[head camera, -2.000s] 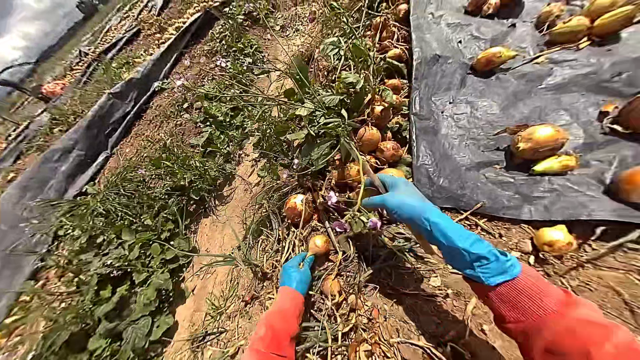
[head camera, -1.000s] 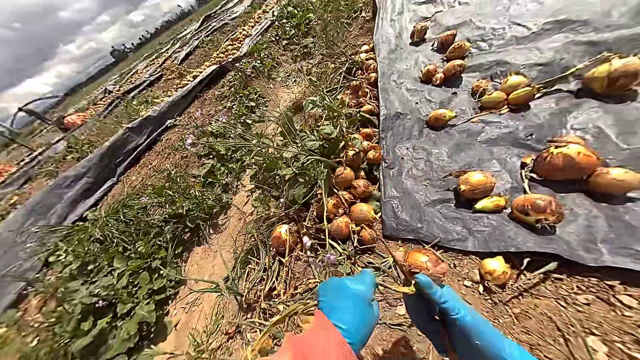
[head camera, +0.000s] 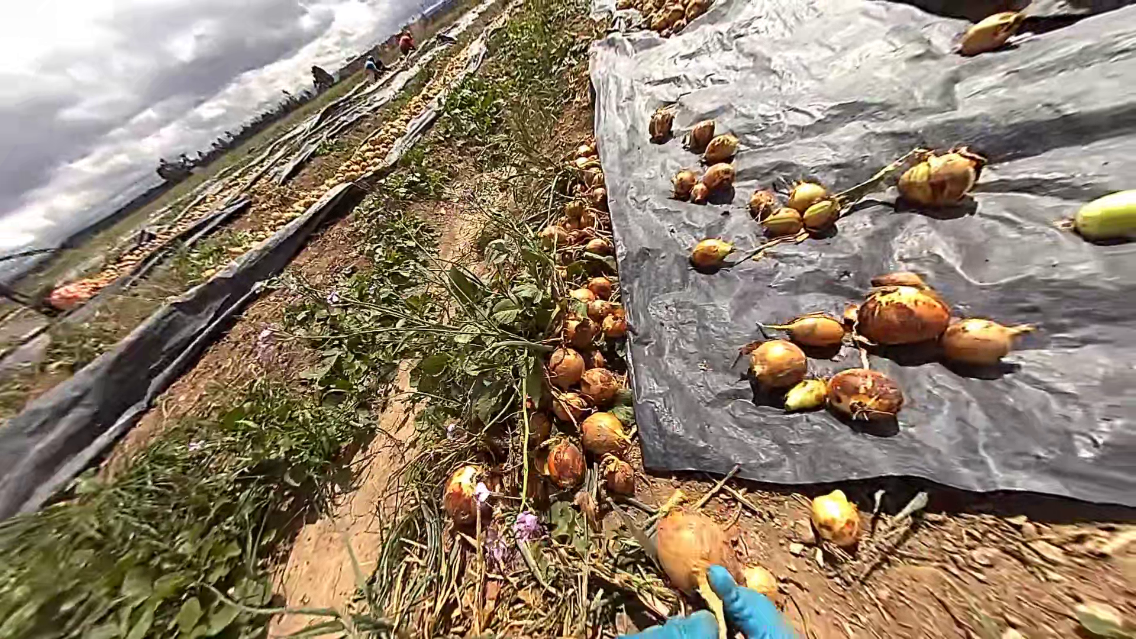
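Observation:
At the bottom edge, two blue-gloved parts meet at a dry onion stem, mostly cut off by the frame. The right-hand part, which looks like my right hand (head camera: 753, 608), has a finger against the neck of a large yellow onion (head camera: 690, 548). What seems to be my left hand (head camera: 676, 627) shows only as a sliver left of the stem; its grip is hidden. A thin grey strip, blade or leaf, lies beside the onion. Just beyond, more onions (head camera: 603, 433) lie in a row among weeds, and one onion (head camera: 835, 519) rests on the soil at right.
Grey plastic sheeting (head camera: 701, 426) spreads over the ground at right, bearing scattered onions (head camera: 903, 314). Green weeds (head camera: 177, 524) and a strip of bare soil run along the left. Farther left, another plastic strip (head camera: 169, 328) borders long rows of onions. Two people (head camera: 406, 42) are far off.
The view has tilted up. Both gloved hands now sit lower in the picture, at its bottom edge. Two seconds ago they were apart among the weeds and onions; now they appear close together at an onion.

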